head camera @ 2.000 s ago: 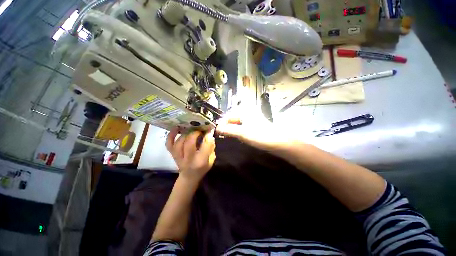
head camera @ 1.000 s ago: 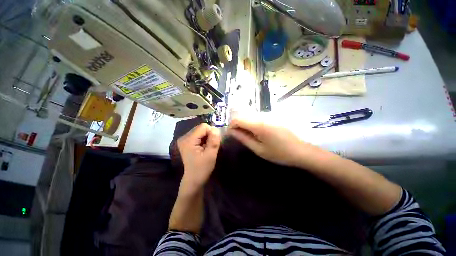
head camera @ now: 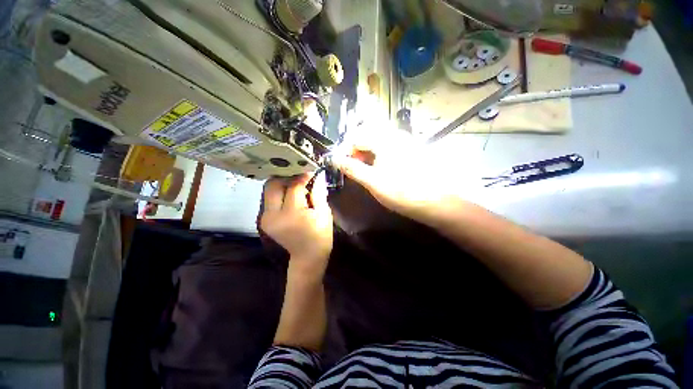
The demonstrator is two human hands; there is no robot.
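Note:
The cream sewing machine head (head camera: 175, 99) fills the upper left of the head view. My left hand (head camera: 298, 215) is at the needle area under the head's right end, fingers bent and pinched together. My right hand (head camera: 395, 178) is close beside it on the right, fingertips by the needle area, overexposed by the lamp light. Any thread between the fingers is too thin to see. Dark purple-brown cloth (head camera: 365, 281) lies below both hands and over my lap. The presser foot is mostly hidden by the fingers and glare.
To the right on the white table (head camera: 638, 144) lie thread snips (head camera: 536, 170), a white pen (head camera: 562, 93), a red marker (head camera: 585, 55), a thin grey tool (head camera: 475, 109) and a round dish of bobbins (head camera: 477, 57). More dark cloth (head camera: 216, 304) is at the left.
Both hands have risen from the cloth just below the foot to the needle area, as two seconds ago. The view has shifted, so the machine sits further left and higher.

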